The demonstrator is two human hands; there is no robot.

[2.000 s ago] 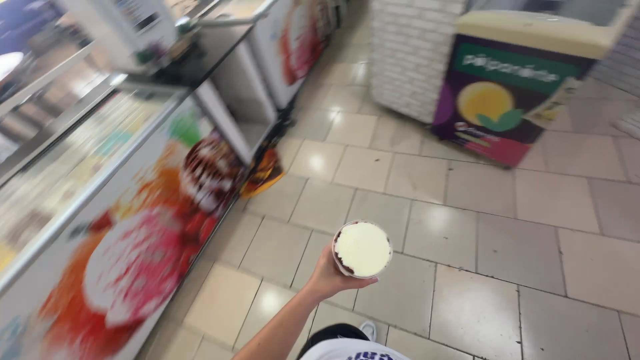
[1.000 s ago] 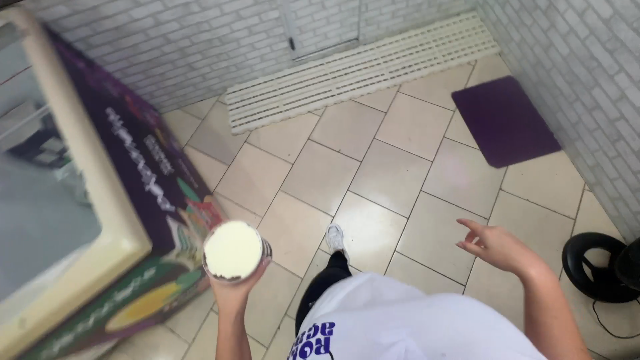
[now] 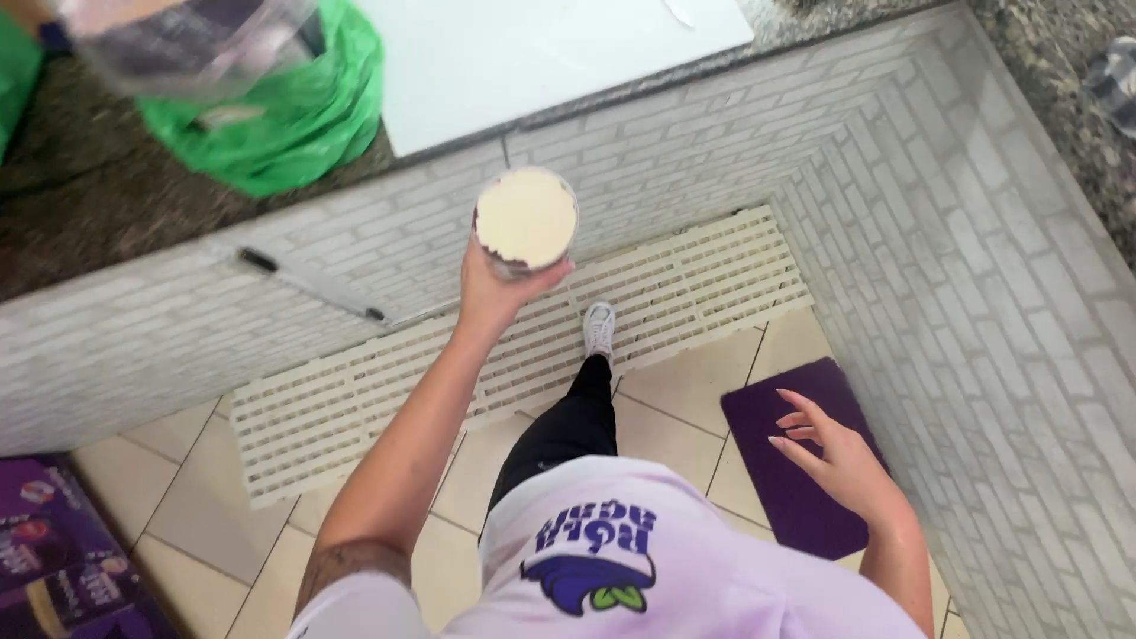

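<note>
My left hand (image 3: 508, 288) is closed around a clear plastic cup (image 3: 526, 219) that has a pale cream-coloured layer on top and something dark showing at its side. The cup is upright, in front of the counter's edge. Lower on the right, my right hand (image 3: 821, 453) hangs above a purple mat (image 3: 754, 417) with its fingers apart and nothing in it.
A granite counter (image 3: 98, 195) runs across the top, bearing a white board (image 3: 550, 62) and a green plastic bag (image 3: 293, 133). Below are a brick-patterned cabinet front (image 3: 399, 231) with a handle (image 3: 311, 286), a slatted floor grate (image 3: 311, 408), and a brick-patterned wall (image 3: 958, 266) at right.
The view has moved from the freezers, past the slatted grate, to the granite counter. The cup has stayed in my left hand throughout. My right hand, empty a second ago, is still empty.
</note>
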